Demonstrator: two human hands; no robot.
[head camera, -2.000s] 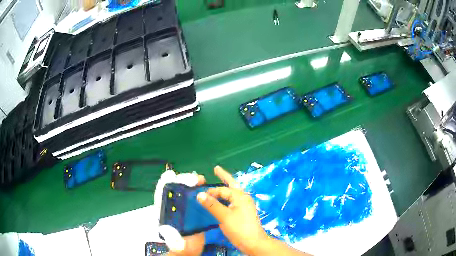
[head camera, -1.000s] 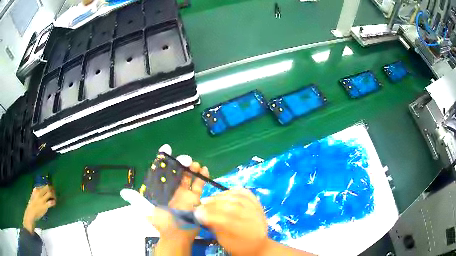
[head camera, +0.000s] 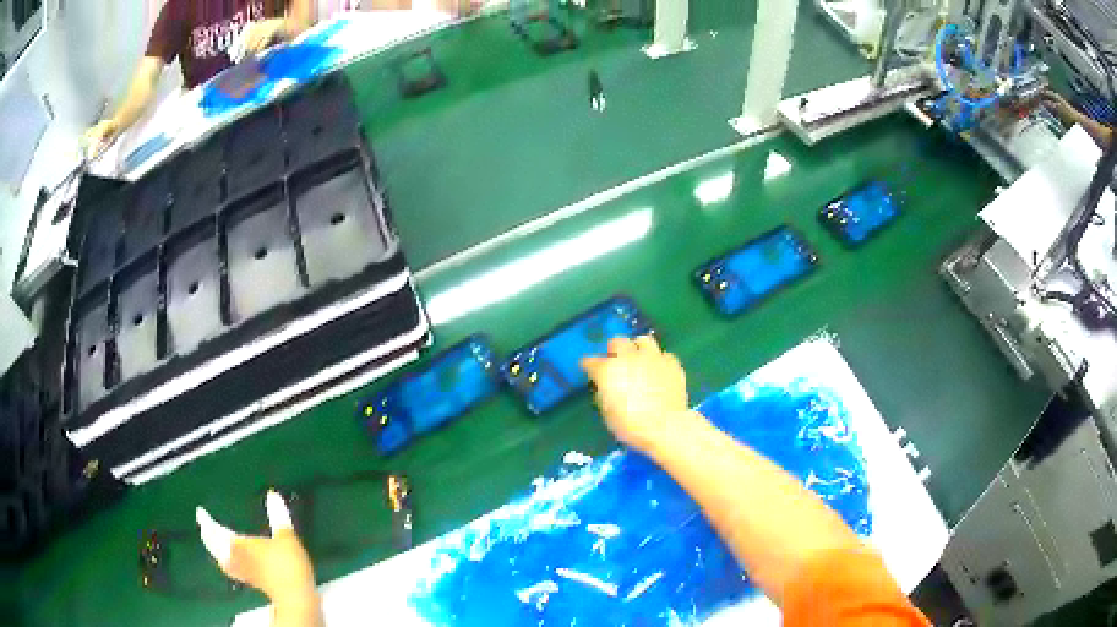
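Observation:
My left hand (head camera: 263, 557), with white finger cots, is over the near left of the belt, fingers apart. Dark middle frames with open centres lie beside it, one to its right (head camera: 398, 496) and one partly behind it (head camera: 151, 561). My bare right hand (head camera: 643, 392) rests its fingertips on the right part of a blue-filmed frame (head camera: 551, 361) lying flat on the belt. Whether the fingers grip it is unclear. Another filmed frame (head camera: 431, 394) lies just left of it. Crumpled blue film (head camera: 588, 551) covers much of the white sheet (head camera: 913, 521) below my right forearm.
Two more filmed frames (head camera: 757, 270) (head camera: 862, 212) lie farther right on the green belt (head camera: 490, 276). Stacked black trays (head camera: 245, 263) stand at left. A person's arm and dark shirt (head camera: 221, 37) show at upper left. Machinery with blue hoses (head camera: 968, 74) stands at upper right.
The frame I held is out of my hands. My right hand has moved up and right onto a filmed frame; my left has moved down and left. The view has shifted; the hand at far left is gone.

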